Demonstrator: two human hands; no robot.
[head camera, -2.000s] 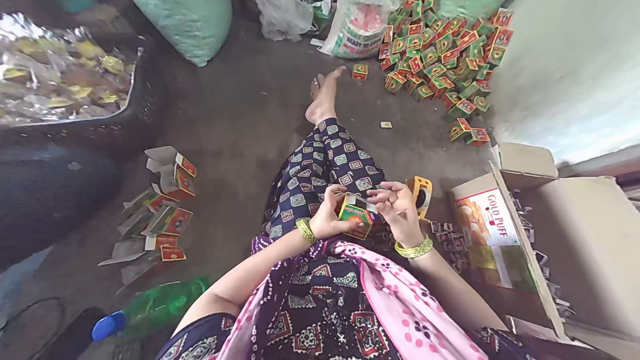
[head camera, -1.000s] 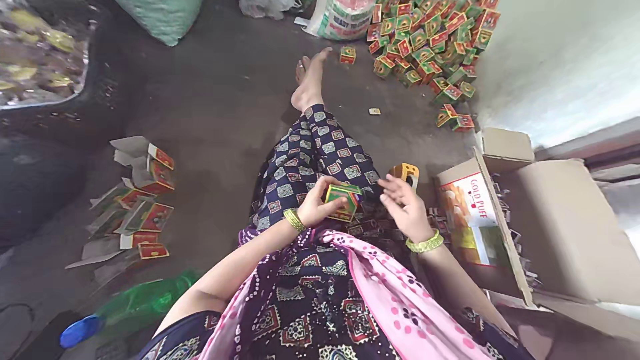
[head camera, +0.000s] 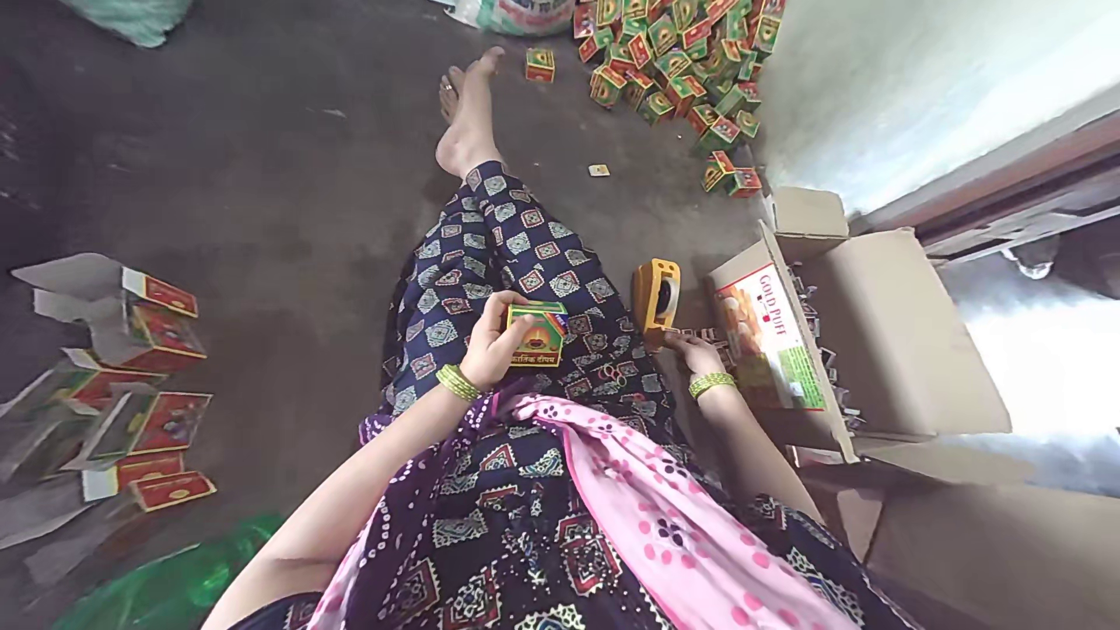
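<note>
A small green, yellow and red printed carton (head camera: 539, 335) rests over my lap, gripped by my left hand (head camera: 497, 341) with the thumb on its printed face. Beside my thigh on the right, my right hand (head camera: 696, 352) reaches down to the near end of a yellow tape dispenser (head camera: 657, 297); its fingertips are at the dispenser, and whether they grip it is not clear. Small packets are partly visible under and beside that hand. On the floor at the left lie several unfolded or open cartons (head camera: 166, 337) of similar print.
Closed small cartons (head camera: 674, 66) are heaped near the wall, with one single carton (head camera: 540, 65) by my foot. An open cardboard box (head camera: 779, 341) stands at the right. A green plastic bottle (head camera: 175, 582) lies at the lower left. A sack (head camera: 525, 13) stands at the top.
My right hand has moved from beside the carton down to the tape dispenser on the right. My left hand still holds the carton. The view has shifted.
</note>
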